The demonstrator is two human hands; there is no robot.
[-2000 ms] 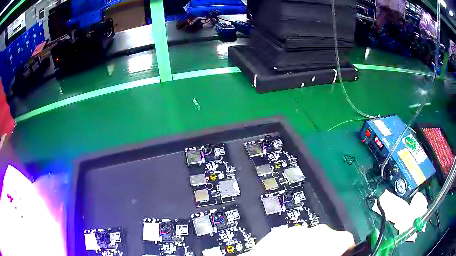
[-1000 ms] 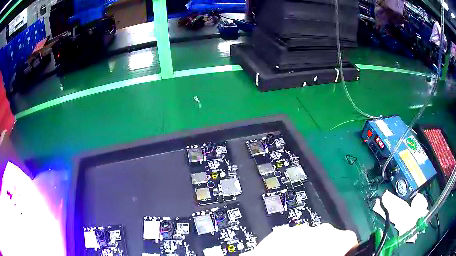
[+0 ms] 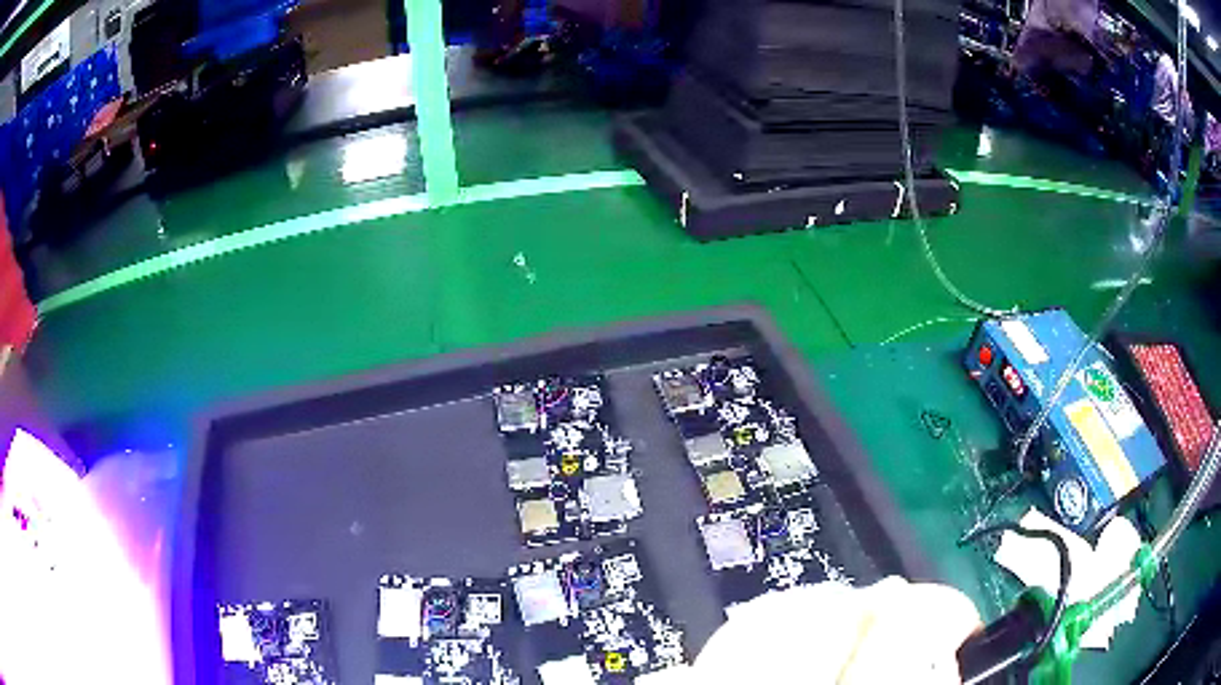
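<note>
Small black circuit boards [image 3: 569, 462] with silver squares and yellow dots lie in rows in a large shallow black foam tray [image 3: 208, 535]. My right hand [image 3: 837, 642], white and overexposed, is at the bottom edge over the tray's right part, covering the lower boards there. It is closed around a dark syringe part [image 3: 998, 645]. A bright green fitting [image 3: 1065, 642] on a clear hose shows just right of it. The syringe tip is hidden. My left hand is not in view.
A blue box [image 3: 1071, 415] with a dial, white wipes [image 3: 1038, 551] and a tray of red parts [image 3: 1172, 402] sit at the right. A black foam stack [image 3: 817, 114] stands behind. A clear hose [image 3: 911, 187] hangs down. White-violet glare [image 3: 67, 575] fills the lower left.
My right hand and the dark part have shifted slightly right and up. The green fitting has moved up, and the black cable now arches over the wipes. The boards and tray look the same.
</note>
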